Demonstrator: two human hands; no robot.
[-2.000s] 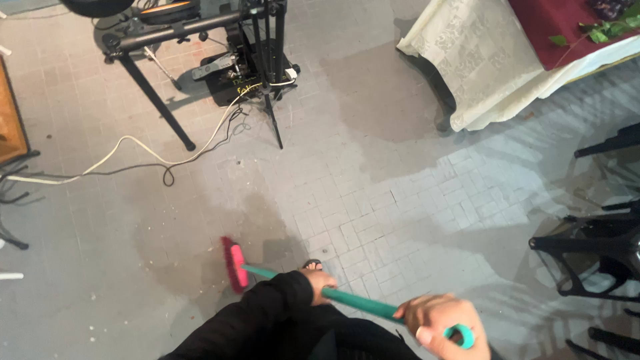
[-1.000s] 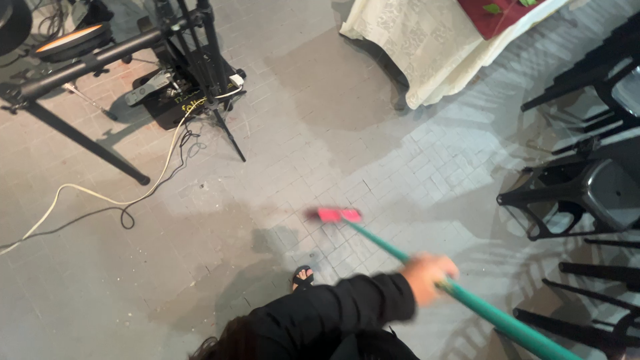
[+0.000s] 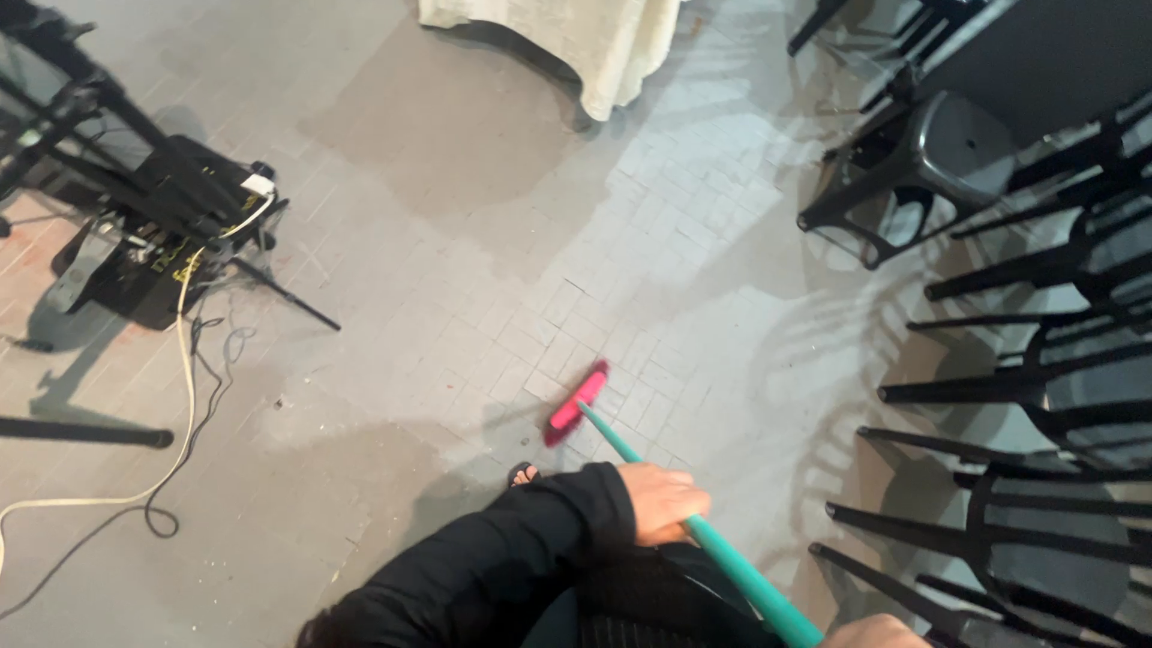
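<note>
A push broom with a pink head (image 3: pixel 577 404) and a green handle (image 3: pixel 751 576) slants across the lower middle. Its bristles rest on or just over the grey tiled floor. My left hand (image 3: pixel 666 504), in a black sleeve, is closed around the handle a short way above the head. At the bottom edge my right hand (image 3: pixel 873 633) is partly cut off; it is at the upper part of the handle, its fingers mostly hidden. One sandalled foot (image 3: pixel 523 474) shows left of my left hand.
Black plastic chairs (image 3: pixel 981 396) line the right side, with a dark stool (image 3: pixel 963 148) above them. A cloth-covered table (image 3: pixel 576 45) stands at the top. On the left are a black metal stand (image 3: pixel 135 117), a pedal (image 3: pixel 81 270) and loose cables (image 3: pixel 189 387) on the floor.
The broom head has gone from left of my foot to its right, and its angle has turned. My left hand has stayed on the handle. The view has shifted right toward the chairs.
</note>
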